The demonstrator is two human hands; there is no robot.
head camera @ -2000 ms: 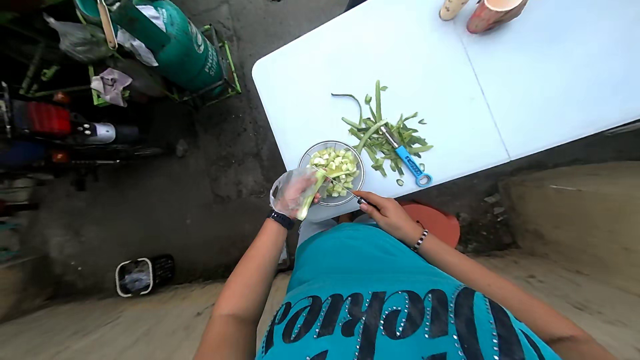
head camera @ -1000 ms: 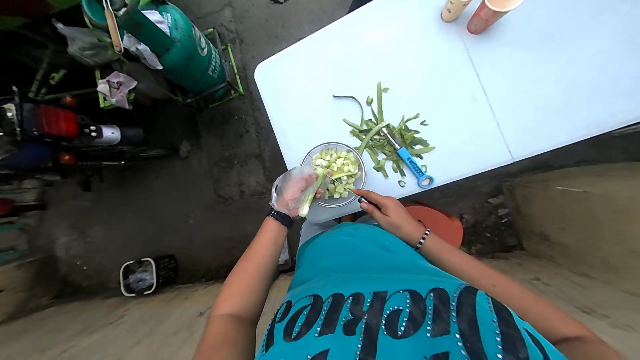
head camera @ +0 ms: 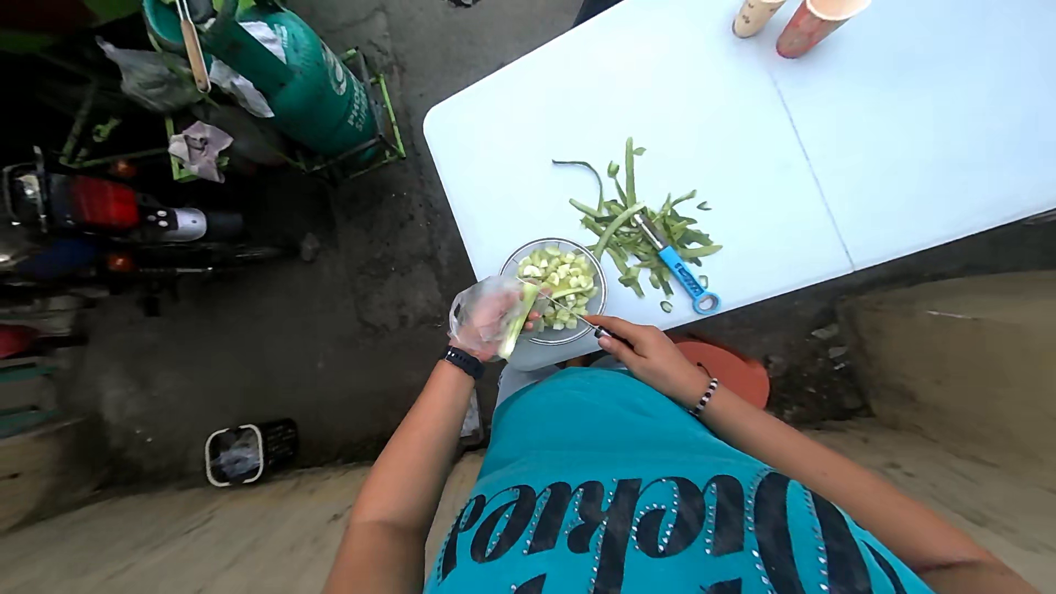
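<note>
My left hand, in a clear plastic glove, grips a pale green vegetable piece at the left rim of a metal mesh strainer. Chopped pale green vegetable cubes fill much of the strainer. My right hand holds a knife by its dark handle, its thin blade reaching left over the strainer to the held piece. Right of the strainer, green peelings lie in a heap on the white table. A peeler with a blue handle rests partly on them.
Two paper cups stand at the far edge of the white table. Under its near edge is a red-orange basin. At the left are a green gas cylinder, a motorcycle and a black basket on the ground.
</note>
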